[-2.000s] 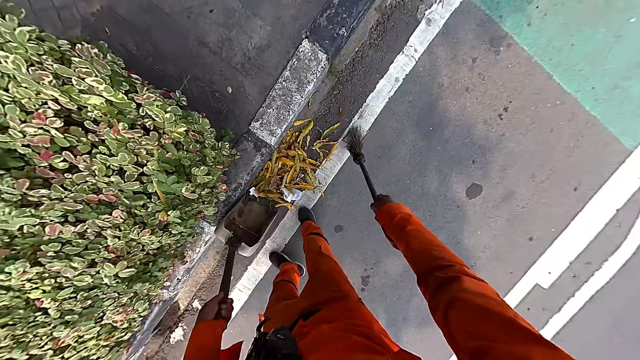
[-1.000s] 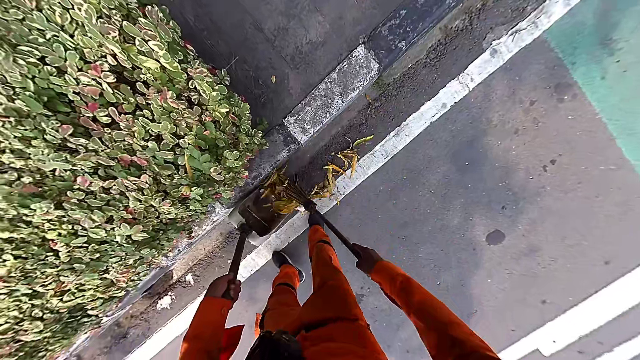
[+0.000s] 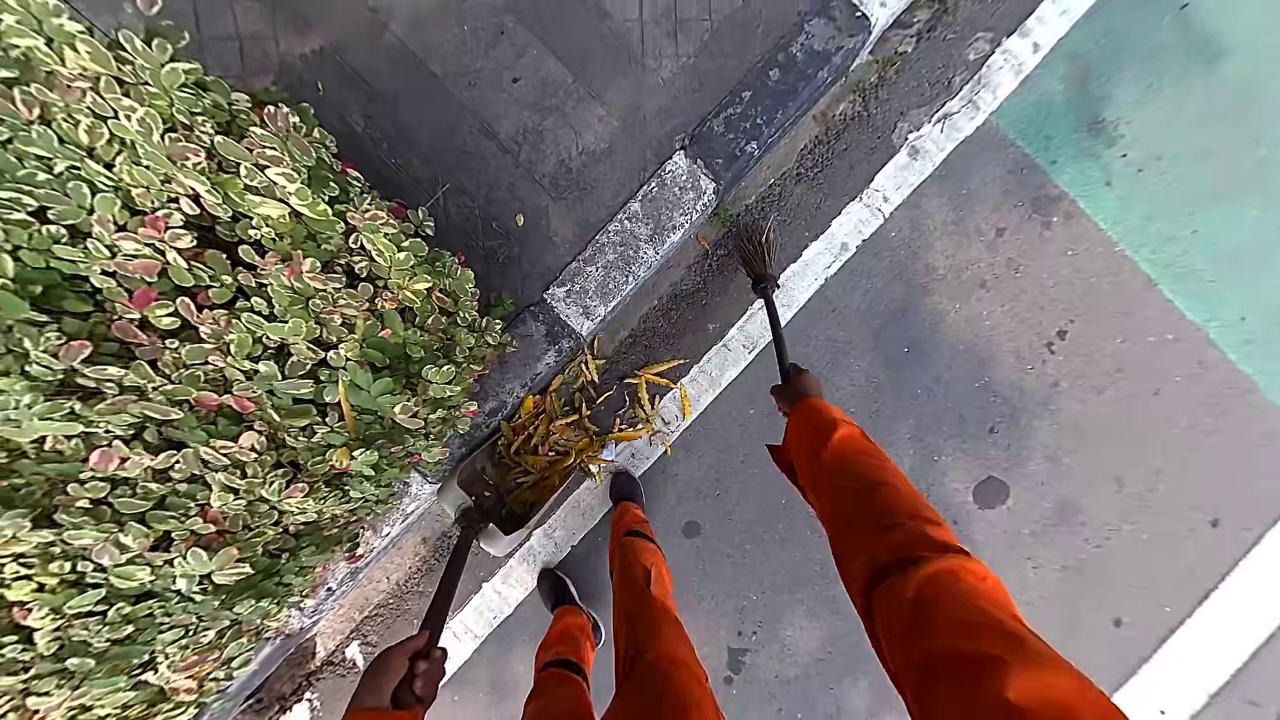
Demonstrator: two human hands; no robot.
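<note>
My left hand (image 3: 402,672) is closed around the dark handle of a long-handled dustpan (image 3: 492,500) at the lower left of centre. The pan lies in the gutter, its mouth towards the upper right. Yellow leaves (image 3: 560,435) are heaped in its mouth and spill onto the gutter and the white line. My right hand (image 3: 797,387) grips the dark handle of a twig hand broom (image 3: 760,260). The broom's bristles point up the gutter, to the upper right of the leaves and apart from them. A small white scrap (image 3: 608,451) lies at the edge of the heap.
A variegated shrub (image 3: 220,350) fills the left side. A black-and-white painted kerb (image 3: 635,240) runs diagonally beside the gutter, with paving (image 3: 480,90) beyond it. A white road line (image 3: 850,230) borders the asphalt. My dark shoes (image 3: 626,488) stand close to the line near the dustpan.
The broom has moved from over the leaves at the dustpan's mouth to farther up the gutter. More leaves are gathered in and near the pan than in the first frame's spread-out heap.
</note>
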